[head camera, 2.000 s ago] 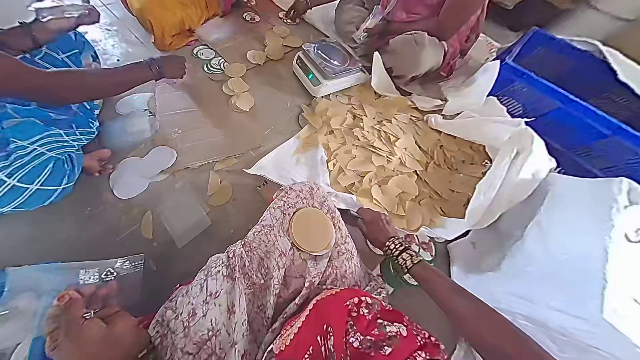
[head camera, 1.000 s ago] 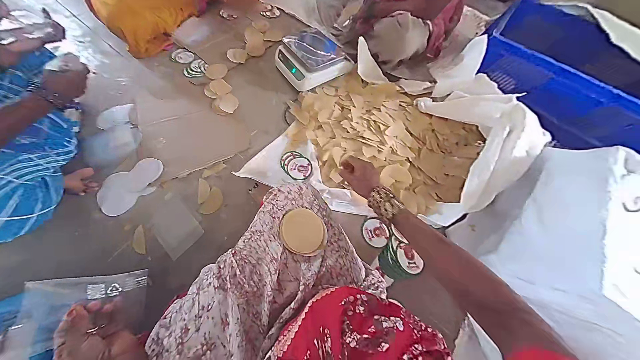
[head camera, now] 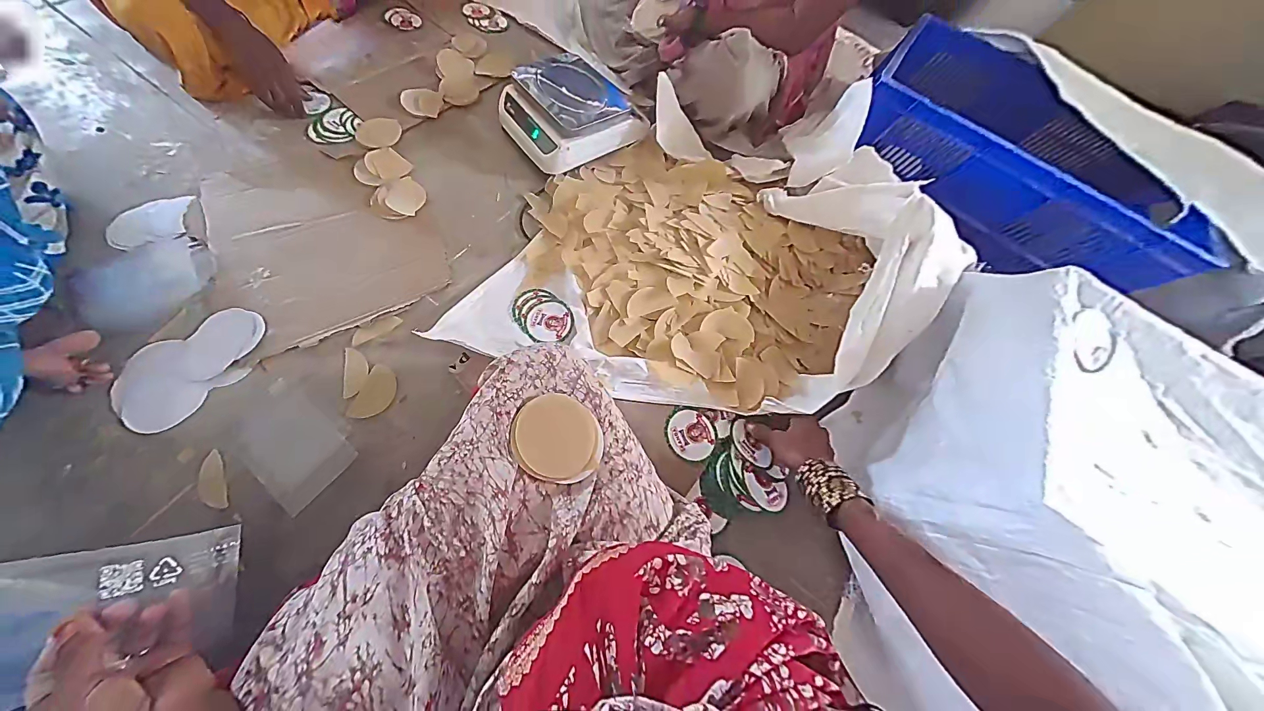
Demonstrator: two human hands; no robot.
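Observation:
My left hand (head camera: 133,657) is at the lower left, palm up, with a clear plastic bag (head camera: 197,573) lying over its fingers. My right hand (head camera: 798,442), bangles at its wrist, has its fingertips on a pile of round printed labels (head camera: 736,484) on the floor by the white sack's near edge. A stack of round tan discs (head camera: 557,437) rests on my cloth-covered knee. Beyond it, a heap of tan discs (head camera: 711,267) fills the spread white sack (head camera: 894,286). A few more printed labels (head camera: 543,316) lie on the sack's left corner.
A digital scale (head camera: 568,109) stands behind the heap, with a blue plastic crate (head camera: 1027,158) at its right. White discs (head camera: 183,375), tan discs (head camera: 390,168) and a flattened cardboard sheet (head camera: 316,247) lie on the left floor. Other people sit at the left and the back.
My right hand has moved from the near edge of the disc heap back to the printed labels. The labels on the sack's corner show one second ago, but not two seconds ago.

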